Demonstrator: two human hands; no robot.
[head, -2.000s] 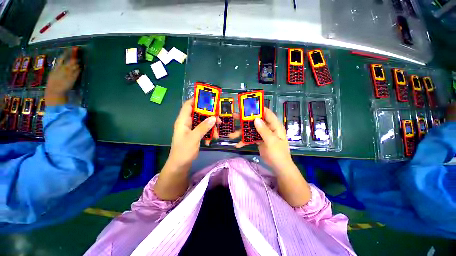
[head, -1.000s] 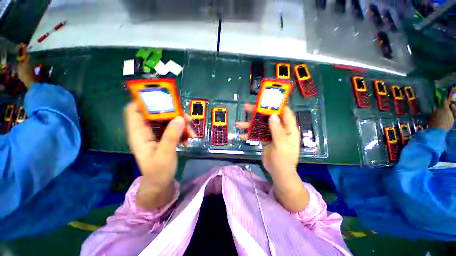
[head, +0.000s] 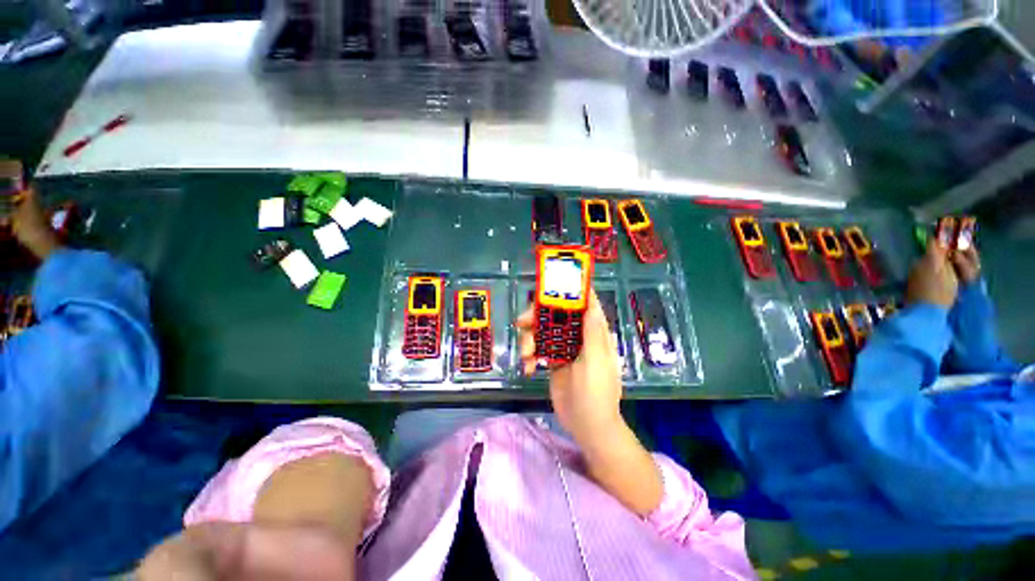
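My right hand (head: 590, 392) holds a red-orange keypad phone (head: 561, 306) upright over the clear tray, its yellow-framed screen lit white. My left hand (head: 244, 554) is low at the left, blurred and cut off by the bottom edge; whether it holds anything cannot be seen. In the clear blister tray (head: 392, 384), two phones lie face up at the front left, one at the far left (head: 423, 318) and one beside it (head: 472, 331). Two more lie face up in the back row, next to a phone lying face down (head: 547, 218). Face-down phones (head: 653, 327) lie front right, partly hidden.
White squares (head: 299, 268), green squares (head: 327, 289) and a small black item (head: 270, 253) lie left of the tray. A red pen (head: 98, 135) lies on the white surface. Neighbours in blue smocks work at both sides, a tray of phones (head: 834, 289) at the right. A fan cage (head: 664, 23) hangs beyond.
My left hand has moved from above the tray down toward my body, and its phone is out of sight. My right hand still holds its phone. The view has tilted up, showing the fan.
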